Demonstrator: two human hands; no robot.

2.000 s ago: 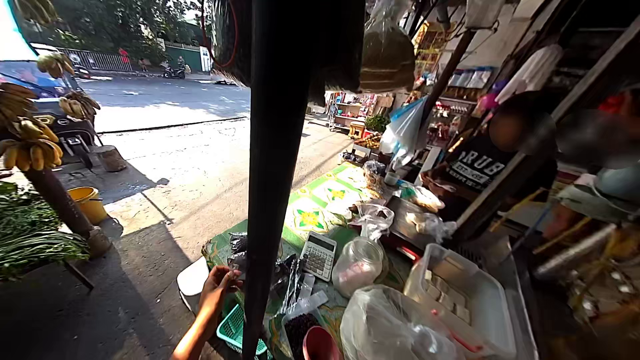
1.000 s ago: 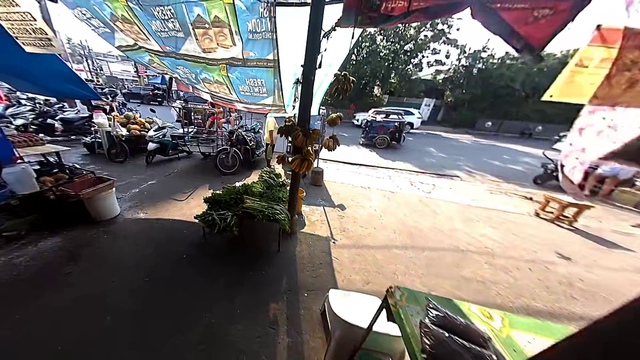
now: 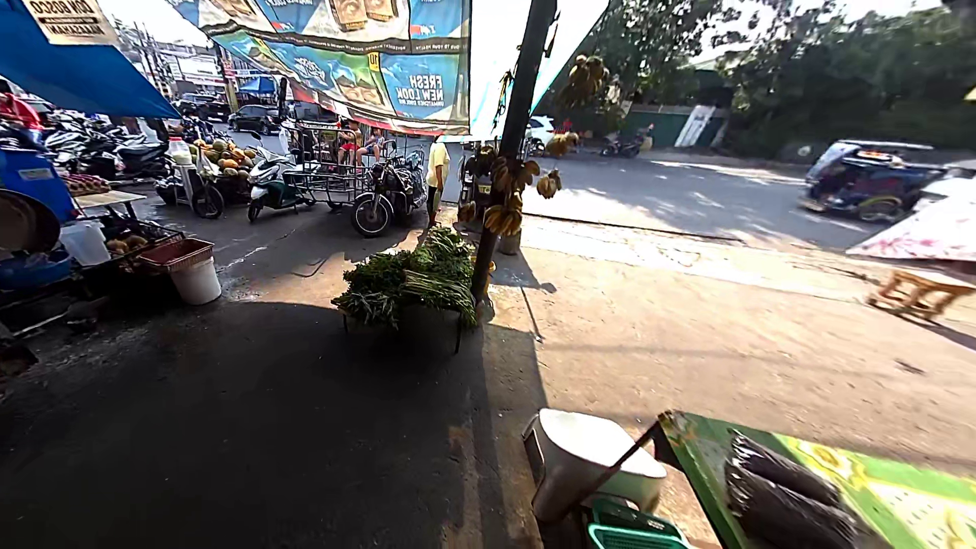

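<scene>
Neither of my hands shows in the head view now. Nearest to me, at the lower right, is a table with a green patterned cover. Black plastic bundles lie on it near its left edge. Beside the table stands a white plastic stool, with green plastic baskets low next to it, partly cut off by the frame. Further off, leafy green vegetables are heaped on a low stand beside a dark post. Bunches of bananas hang from that post.
A white bucket and a reddish-brown crate stand at the left. A person in a yellow top is near a parked motorcycle. A tricycle is on the road. A wooden bench stands at the right.
The view has swung left, away from the stall table. The hand seen two seconds ago among the table's goods is out of view. The tricycle on the road now shows further right.
</scene>
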